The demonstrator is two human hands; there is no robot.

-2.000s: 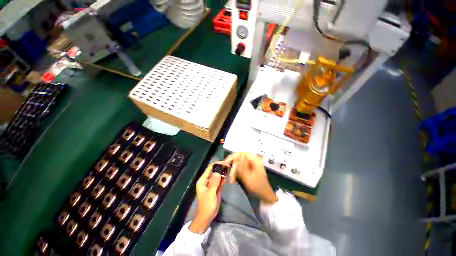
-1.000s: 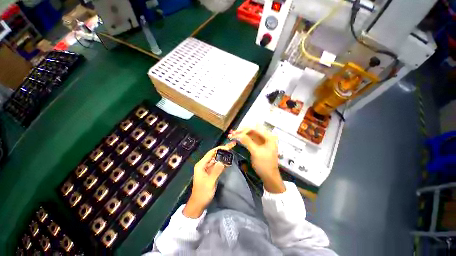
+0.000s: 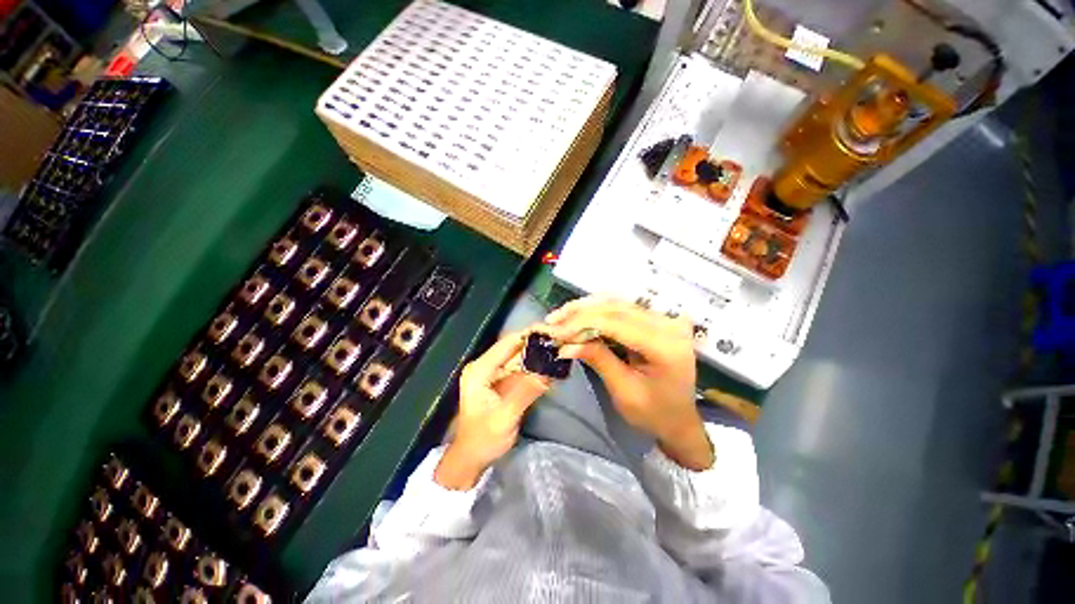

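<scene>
A small black square housing [image 3: 546, 355] is held above my lap. My left hand [image 3: 493, 399] grips it from the left between thumb and fingers. My right hand [image 3: 642, 360] is at its right side, thumb and fingertips touching the housing's edge. Whether the right fingertips pinch a small part is too small to tell. A black blister tray [image 3: 383, 282] with rows of coppery-rimmed housings lies to the left; its pocket near the upper right corner looks empty.
A stack of part sheets [image 3: 472, 100] stands behind the tray on the green bench. The press base [image 3: 678, 266] with orange fixtures [image 3: 758, 244] and a gold press head [image 3: 843, 148] is at the right. Another housing tray [image 3: 142, 537] is at lower left, a black tray [image 3: 83, 159] at upper left.
My right hand has come in from above and right of the housing to its edge. The housing looks tilted differently in my left hand. The camera view has shifted.
</scene>
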